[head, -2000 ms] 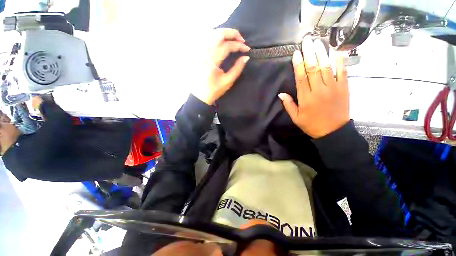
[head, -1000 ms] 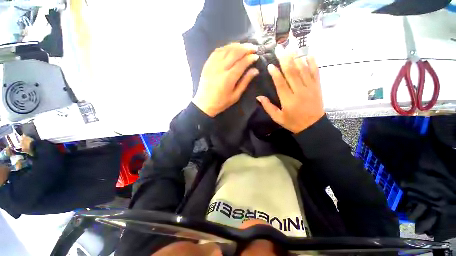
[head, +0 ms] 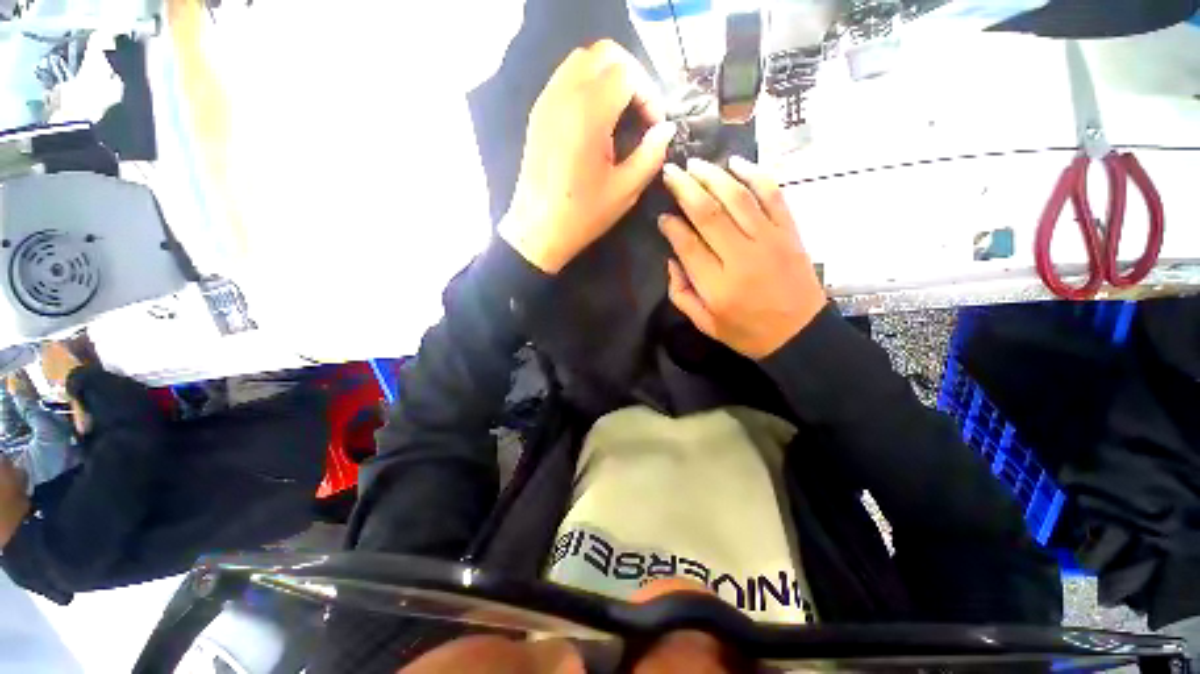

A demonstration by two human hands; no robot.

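Note:
A black garment panel [head: 599,283] lies on the white sewing table and hangs over its front edge onto my lap. My left hand [head: 588,158] is on the panel, thumb and fingertips pinching the cloth just in front of the needle area. My right hand [head: 744,250] rests on the panel beside it, fingers together and bent, fingertips at the same spot, pressing or gripping the cloth. The shiny presser foot area [head: 690,116] is just beyond my fingertips, blurred by glare. The textured strip cannot be made out now.
Red-handled scissors [head: 1095,224] lie at the right of the table [head: 921,250]. A blue crate [head: 1007,448] with black cloth stands below right. A red crate [head: 345,428] is below left. Another person's dark sleeve [head: 119,435] and a pale machine with a round vent [head: 79,250] are at left.
Earlier my hands lay apart on the textured strip; they came together near the needle. Since then my left hand has arched and moved slightly up, and my right fingers have drawn closer together.

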